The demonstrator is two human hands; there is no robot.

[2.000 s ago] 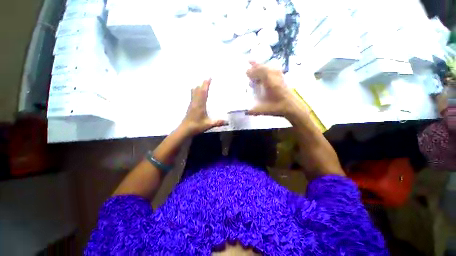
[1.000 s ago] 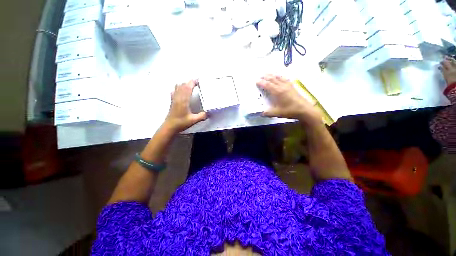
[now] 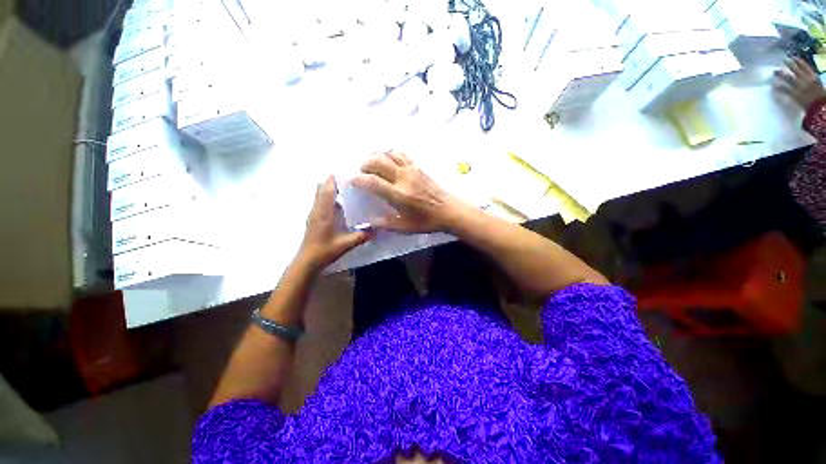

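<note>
A small white retail box (image 3: 367,207) stands at the front edge of the white table, between my two hands. My left hand (image 3: 324,228) grips its left side, with the thumb at the near lower corner. My right hand (image 3: 403,194) lies over its top and right side, with the fingers bent across it. The hands hide much of the box, and its far side blends into the bright table.
Stacked white boxes (image 3: 136,208) line the left; more boxes (image 3: 684,68) stand at the right. A black cable (image 3: 485,68) lies beside white devices (image 3: 398,59). A yellow strip (image 3: 552,186) and round yellow sticker (image 3: 464,168) lie right. Another person's hand (image 3: 799,83) and orange stool (image 3: 734,285) show.
My right hand has moved left onto the box, which is now closely held between both hands. The whole view has shifted, showing more of the left stack. The round yellow sticker now shows.
</note>
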